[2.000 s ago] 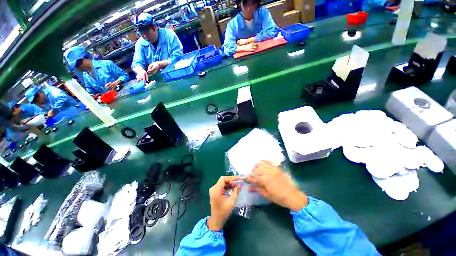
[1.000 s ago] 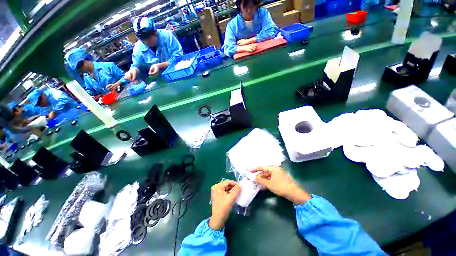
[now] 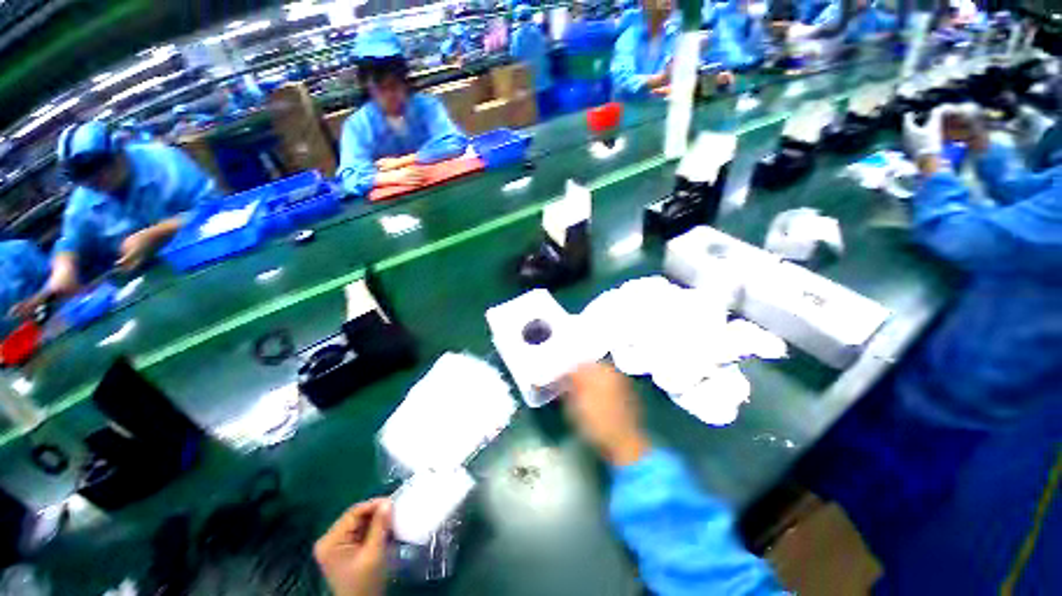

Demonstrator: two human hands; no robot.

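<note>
My left hand pinches the edge of a clear plastic bag with a white inside, at bottom centre. The stack of polybags lies just beyond it. My right hand is blurred and reaches to the near edge of the white insert with a round hole; whether its fingers hold anything cannot be told. The heap of white round pieces lies right of the insert. Blurred black rings lie at the lower left.
Open black boxes stand in a row along the green bench. Long white blocks lie at right. Another worker's blue sleeve is at far right. Blue bins and seated workers are across the line. A cardboard box is below the bench edge.
The view has swung to the right, bringing a worker at right into view. My right hand has left the bag and moved right to the insert. My left hand still holds the bag.
</note>
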